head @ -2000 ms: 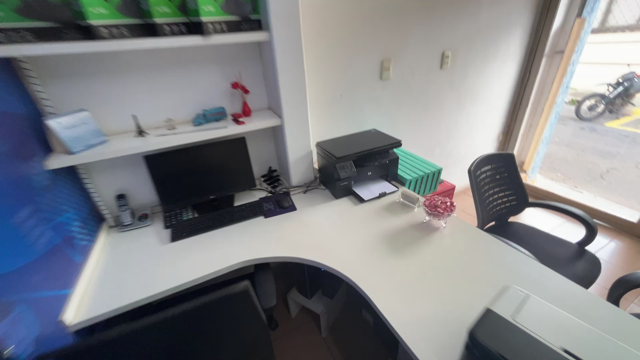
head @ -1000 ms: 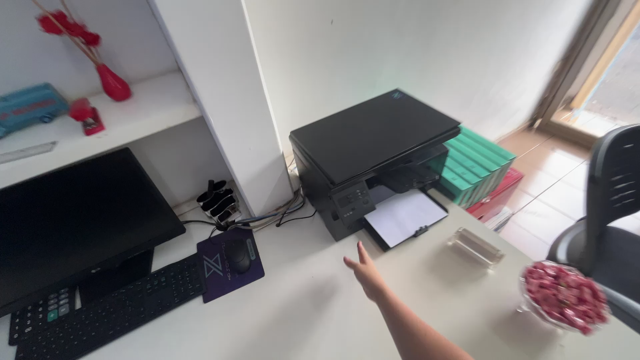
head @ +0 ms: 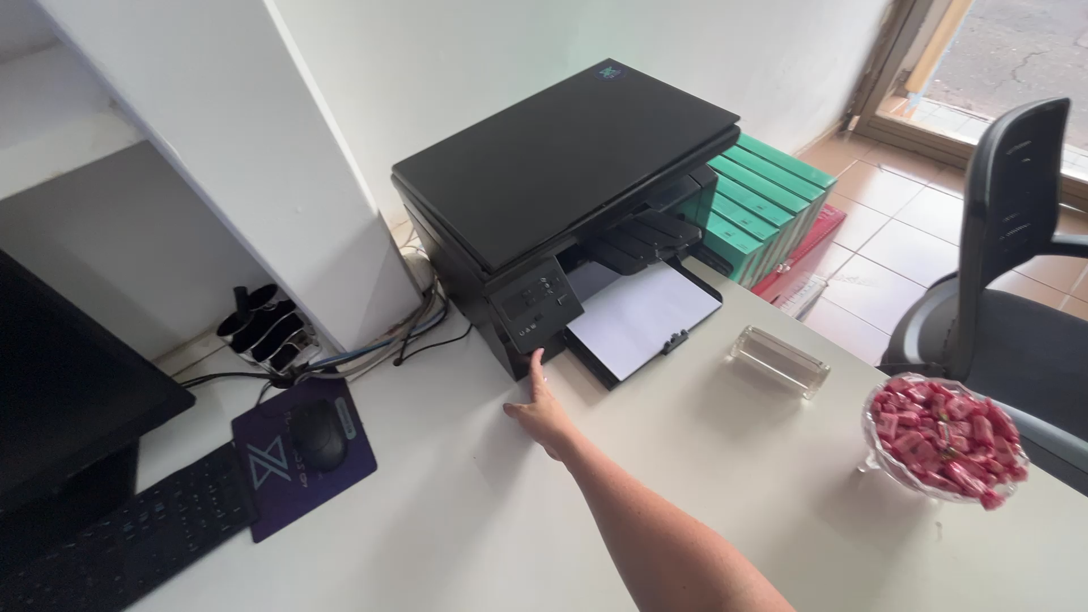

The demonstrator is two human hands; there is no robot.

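My right hand (head: 544,416) reaches in from the lower right, with a finger at the lower front corner of a black multifunction printer (head: 565,166), just below its control panel (head: 535,304). Whether the fingertip touches the casing cannot be told. The thumb is spread apart and nothing is held. White paper (head: 643,316) lies in the printer's pulled-out front tray, right of the hand. The scanner lid is down. My left hand is out of view.
Left are a mouse (head: 320,435) on a purple mouse pad (head: 361,463), a keyboard (head: 170,518), a monitor (head: 68,374) and cables (head: 408,331). Right are a clear holder (head: 779,361), a glass bowl of red-wrapped candies (head: 871,425), green binders (head: 756,212) and an office chair (head: 1003,255).
My right hand has moved up to the printer's lower front corner; two seconds ago no hand was in view. The view has come much closer to the printer.
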